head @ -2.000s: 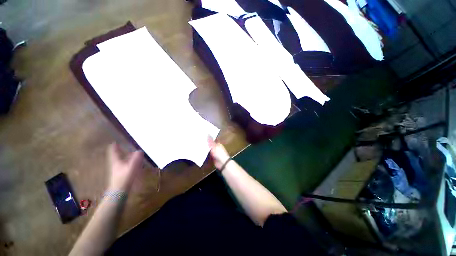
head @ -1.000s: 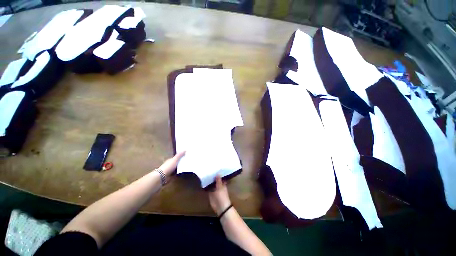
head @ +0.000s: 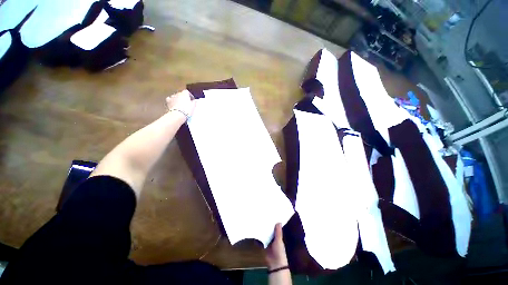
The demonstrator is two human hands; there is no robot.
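A large body-panel bundle (head: 237,161) lies on the brown table, with a white paper top and a dark maroon edge showing on its left side and far end. My left hand (head: 181,103) is at its far left corner, fingers on the edge. My right hand (head: 276,250) grips its near right corner, thumb on top and fingers hidden beneath. The bundle's right side meets a long round-ended bundle (head: 326,183).
More white-topped maroon bundles (head: 431,183) lie at the right, with a narrow one (head: 365,195) between. Other cut stacks (head: 93,34) lie at the far left. A black phone (head: 78,173) is partly hidden behind my left arm. Blue scraps (head: 411,101) are at the far right.
My left hand has moved from the bundle's near left side to its far left corner. The bundle has turned, its near end now further right and closer to the right-hand bundles.
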